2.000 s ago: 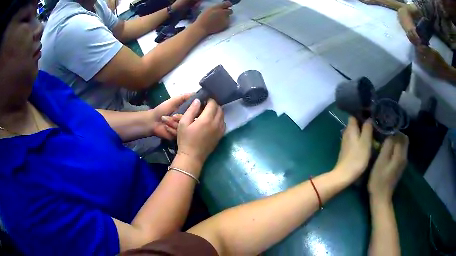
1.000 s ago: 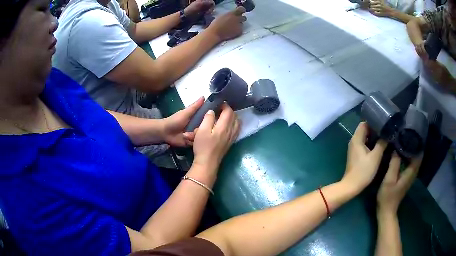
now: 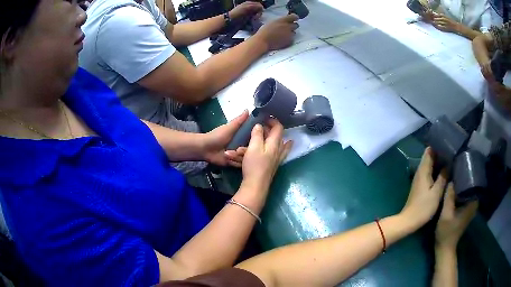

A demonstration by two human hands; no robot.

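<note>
My left hand (image 3: 424,193), with a red string bracelet at the wrist, holds a grey handheld unit (image 3: 447,136) by its handle at the right of the view. My right hand (image 3: 455,217) holds a second grey handheld unit (image 3: 469,172), its barrel just right of and below the first. The two barrels are close together; I cannot tell whether they touch. The handles are mostly hidden by my fingers. The barrel held by my right hand has its dark end facing down.
A person in blue (image 3: 84,196) at left holds a grey unit (image 3: 275,96). Another grey unit (image 3: 319,114) lies on the white sheet (image 3: 372,132). The green bench cover (image 3: 330,190) is in front. Other people's arms are at the back and far right.
The view has shifted, so the scene sits further right. My two units have turned, and the open barrel ends seen earlier now face away or down. Both remain held.
</note>
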